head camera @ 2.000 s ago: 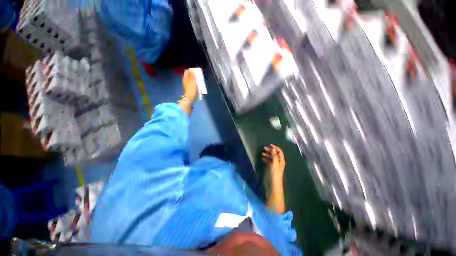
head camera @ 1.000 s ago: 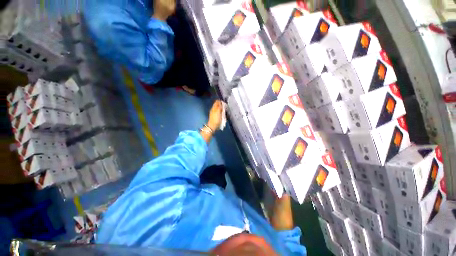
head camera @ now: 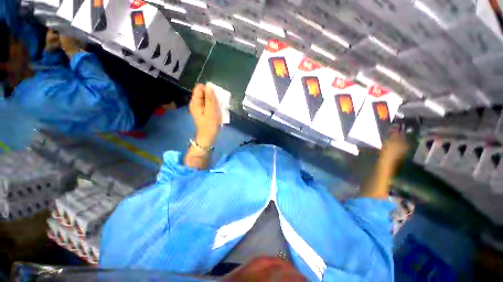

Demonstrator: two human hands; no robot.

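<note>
My left hand (head camera: 206,113) is at the bench's near edge, left of the row of phone boxes, and holds a small white label strip (head camera: 221,103) in its fingers. My right hand (head camera: 395,147) is blurred at the right end of the row, close to the last phone box (head camera: 375,117); whether it touches the box cannot be told. Several phone boxes (head camera: 313,91) lie side by side with their fronts up, showing dark phones with orange screens and red corners. No sticker can be made out.
Walls of stacked boxes (head camera: 342,33) stand at the back of the green mat (head camera: 229,69). More boxes (head camera: 149,38) stand on the bench at upper left, by a person in a blue smock (head camera: 71,93). Floor stacks (head camera: 88,212) are at lower left, a blue stool (head camera: 422,259) at lower right.
The view has turned, so the box row now runs across in front of me. My right hand, mostly hidden before, now shows at the row's right end. My left hand still holds the strip.
</note>
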